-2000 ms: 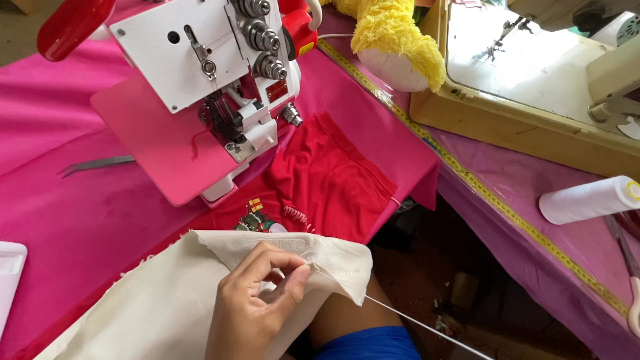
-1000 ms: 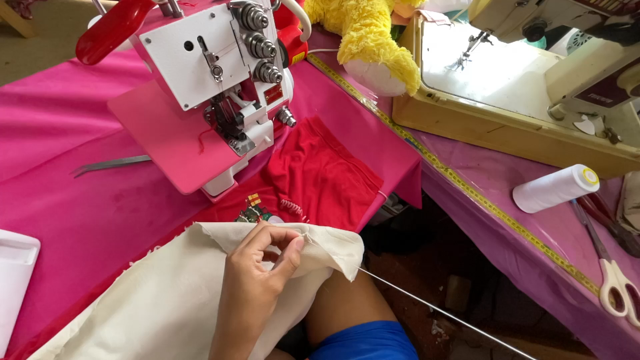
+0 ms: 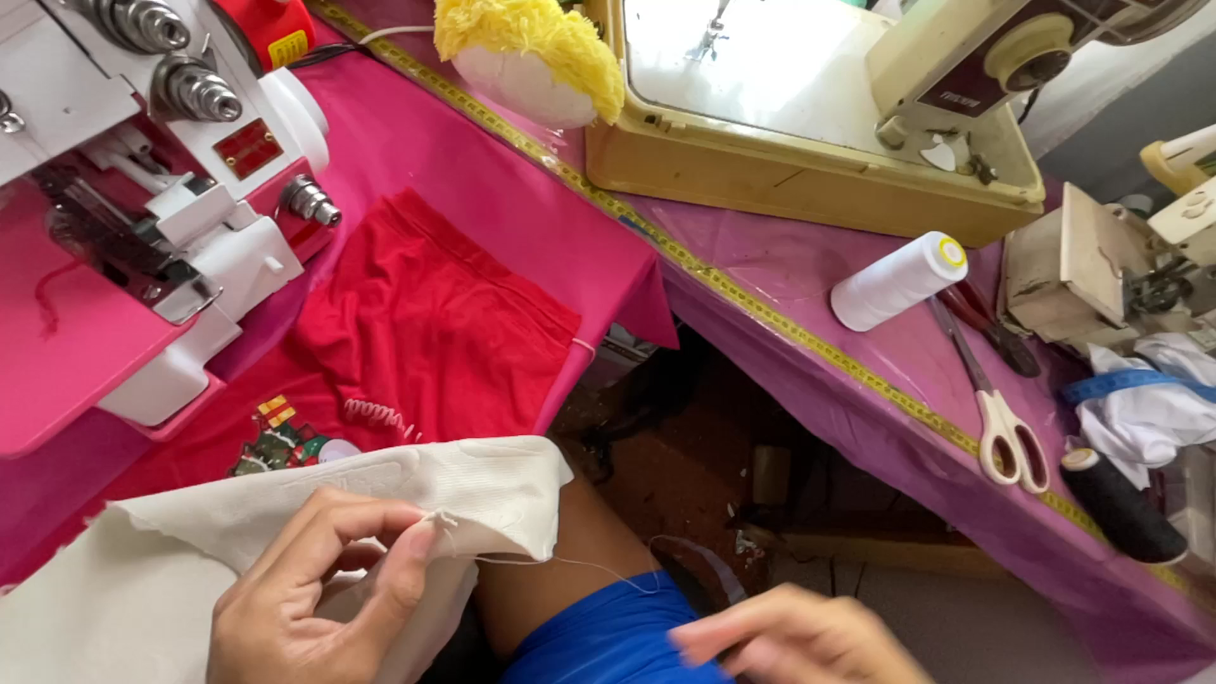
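Note:
My left hand (image 3: 323, 589) pinches the edge of a cream fabric piece (image 3: 494, 484) between thumb and forefinger, near its folded corner. A thin thread (image 3: 608, 567) runs from that edge across my lap towards the right. Low in the view, my right hand (image 3: 798, 636) is blurred, apart from the cloth, its fingertips close together; whether it holds a needle or thread end cannot be seen. Beyond the cream fabric lies a red garment (image 3: 437, 313) with a printed figure, partly covered by the cream piece.
A white and red serger (image 3: 190, 190) stands at left. A cream sewing machine (image 3: 817, 171), yellow plush toy (image 3: 532, 57), yellow tape measure (image 3: 760, 309), white thread cone (image 3: 898, 282), scissors (image 3: 1012, 442) and black thread spool (image 3: 1126, 508) are beyond and to the right. A dark gap separates the table parts.
My right hand has come into view at the lower right. The thread, taut in the earlier frames, now hangs slack. My left hand keeps its pinch. The view has shifted to the right.

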